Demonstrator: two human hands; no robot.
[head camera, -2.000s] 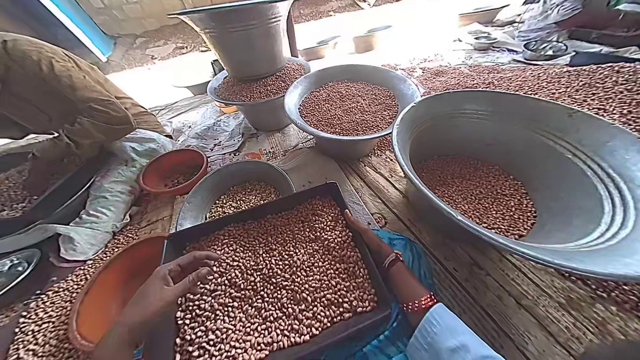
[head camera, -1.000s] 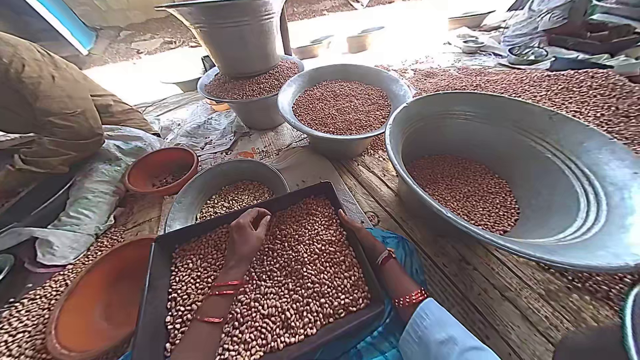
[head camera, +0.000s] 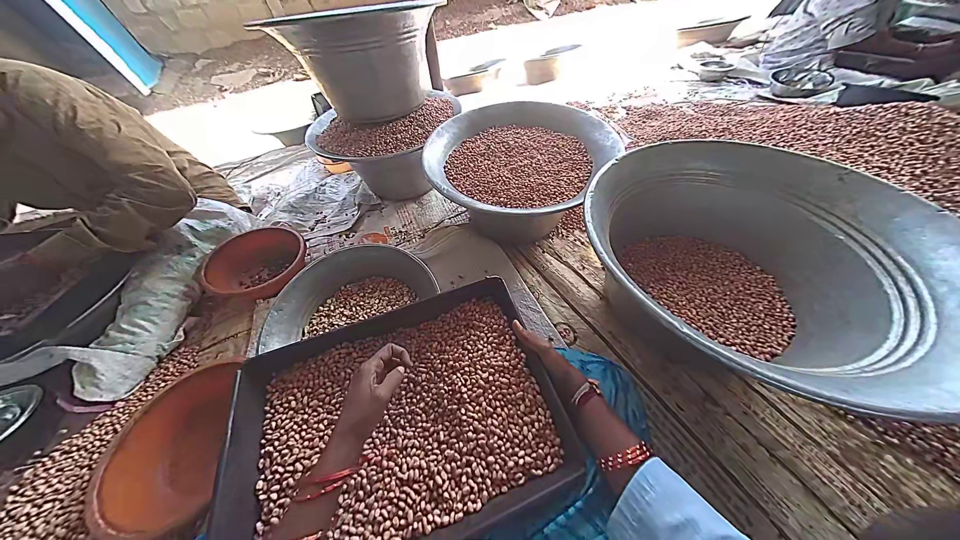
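A black rectangular tray (head camera: 480, 521) full of reddish-brown shelled peanuts (head camera: 450, 420) lies tilted before me. My right hand (head camera: 544, 356) grips its right rim, with bangles at the wrist. Over the nuts hovers my left hand (head camera: 382, 379), fingers curled and thumb near the fingertips; whether a nut is between them cannot be told. Just beyond the tray stands a metal basin (head camera: 289, 319) with paler nuts in it. An orange plastic bowl (head camera: 165, 465) leans at the tray's left side.
A wide metal basin (head camera: 750, 202) with nuts stands at the right on wooden planks (head camera: 720, 442). Farther off are a metal basin of nuts (head camera: 517, 221), stacked basins (head camera: 360, 67) and a small red bowl (head camera: 292, 274). A person in brown cloth (head camera: 90, 142) sits at the left.
My left hand was at the tray's left side, fingers spread, then moved over the nuts and has come lower and to the right. My right hand has stayed on the rim.
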